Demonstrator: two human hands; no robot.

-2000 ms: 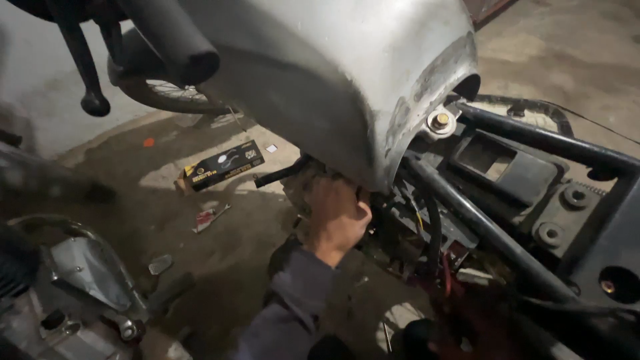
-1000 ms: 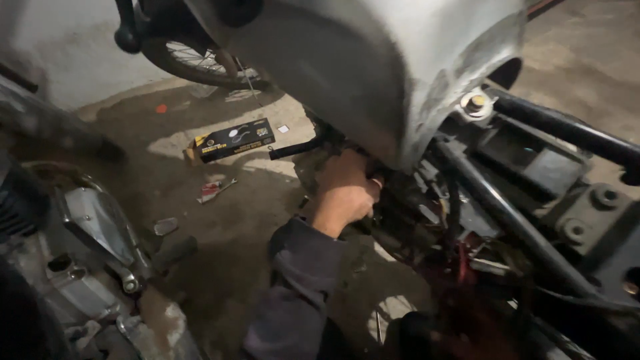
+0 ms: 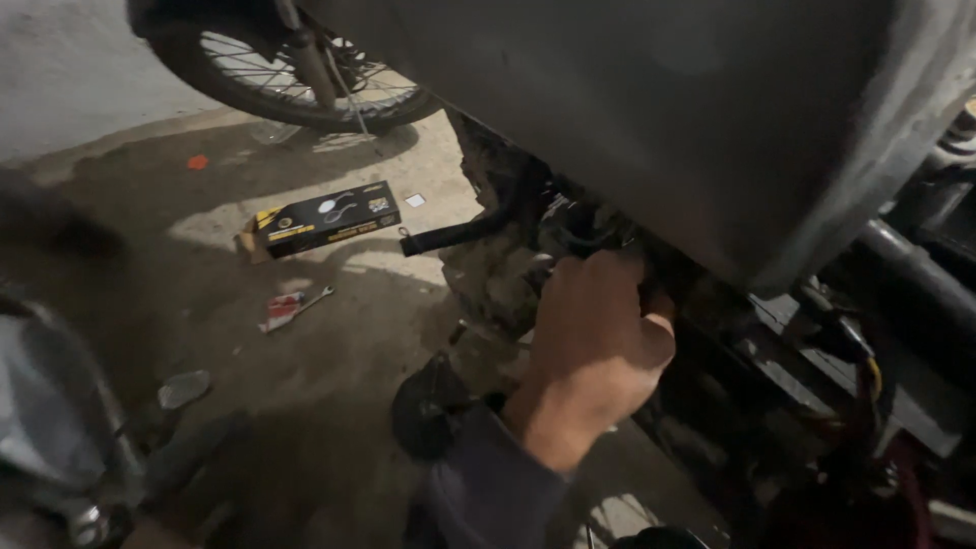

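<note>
My left hand (image 3: 598, 347), in a dark sleeve, reaches under the lower edge of a motorcycle's grey fuel tank (image 3: 656, 99). Its fingers are curled at dark parts on the engine side, and the fingertips are hidden, so I cannot tell whether they hold anything. Just left of the knuckles is the engine area (image 3: 496, 286), dim and dirty. A black frame tube (image 3: 915, 259) runs at the right, with wires (image 3: 873, 377) below it. I cannot make out my right hand; the lower right is very dark.
On the floor lie a black and yellow cardboard box (image 3: 332, 221), an open-end wrench (image 3: 314, 299) beside a red and white packet (image 3: 282, 309), and an orange scrap (image 3: 197, 162). A spoked front wheel (image 3: 282, 76) stands behind. Another motorcycle's engine cover (image 3: 46, 404) is at the left.
The view has moved closer to the tank and the floor on its left. My left hand stays under the tank's edge.
</note>
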